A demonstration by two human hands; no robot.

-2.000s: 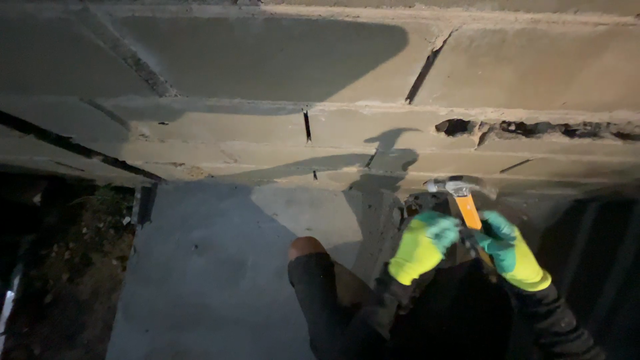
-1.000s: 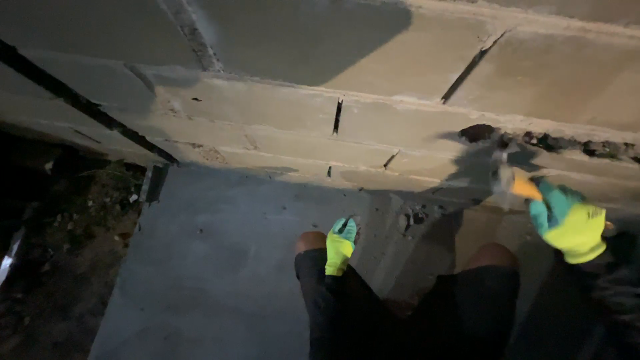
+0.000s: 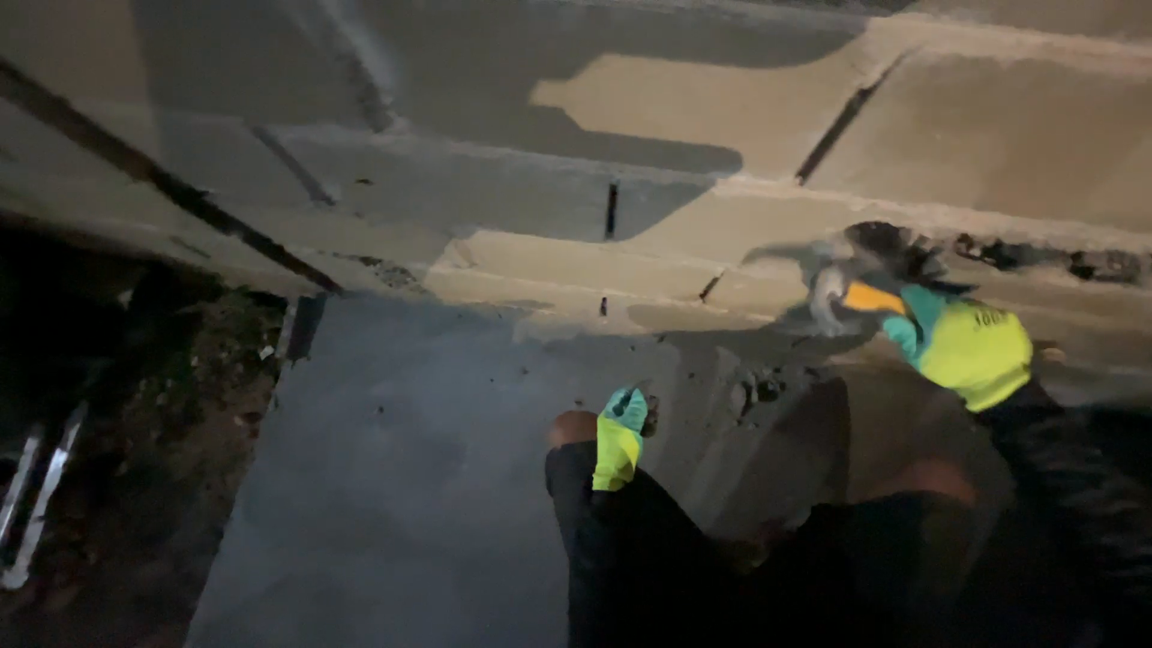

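Note:
My right hand (image 3: 972, 346), in a yellow and green work glove, grips the orange handle of a hammer (image 3: 873, 298). Its metal head (image 3: 830, 301) is blurred and lies close to the lower block wall (image 3: 774, 216), below and left of a rough broken cavity (image 3: 886, 245). Near my bent left knee (image 3: 573, 429), my left hand (image 3: 621, 438) wears a matching glove, its fingers curled. A small dark patch shows beside those fingertips; whether the hand holds it cannot be told.
Below the wall is a grey concrete slab (image 3: 423, 468) with crumbs and a heap of rubble (image 3: 760, 387). Dark soil with debris (image 3: 198, 405) lies beyond its left edge, along with pale metal-looking bars (image 3: 45, 504). Open vertical joints (image 3: 846, 126) break up the blockwork.
My hands were together at the hammer; they are now apart. The left has moved to beside my left knee, and the right has carried the hammer to the right, by the wall cavity.

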